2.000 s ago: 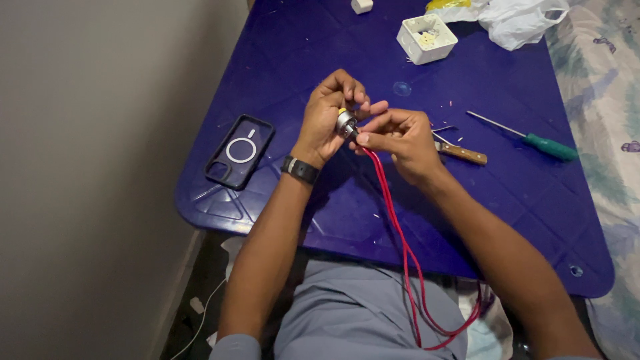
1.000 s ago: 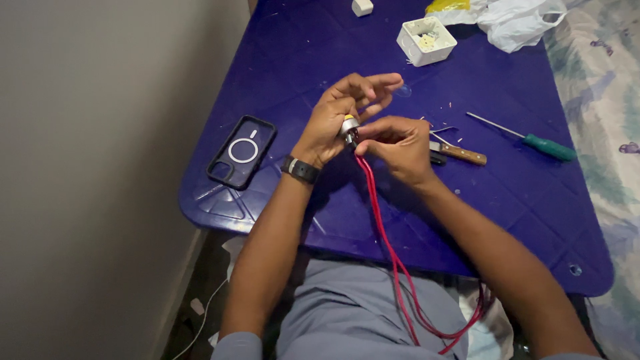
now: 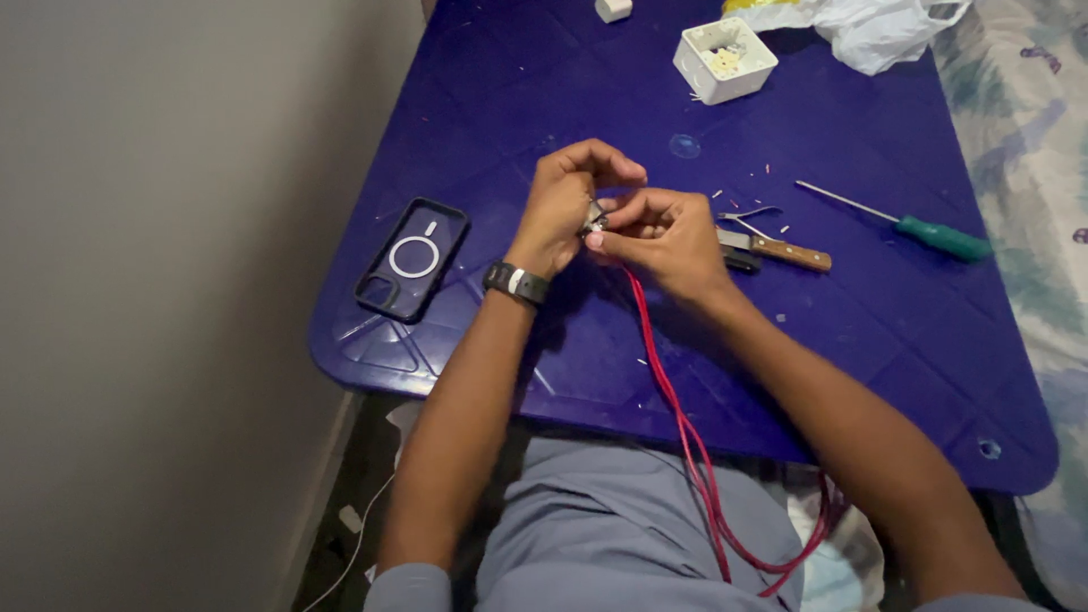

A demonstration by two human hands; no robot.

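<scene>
Above the blue plastic table [image 3: 510, 136], my left hand [image 3: 565, 204] holds a small metal-and-black electrical fitting [image 3: 593, 219], mostly hidden by the fingers. The thumb and fingertips of my right hand [image 3: 667, 234] pinch at the fitting's near side, where the wires meet it. Red wires [image 3: 659, 365] hang from there over the table's near edge and loop across my lap. The exact grip on the wire ends is hidden.
Right of my hands lie a wooden-handled knife [image 3: 790, 253], pliers partly hidden, and a green-handled screwdriver [image 3: 939, 238]. A clear phone case [image 3: 414, 259] lies at left. A white square box [image 3: 727, 64] holding small parts and a white plastic bag [image 3: 880, 30] are farther back.
My left hand's raised fingers have curled inward and its grip has turned, so the fitting is more covered than before. My right hand stays at the fitting.
</scene>
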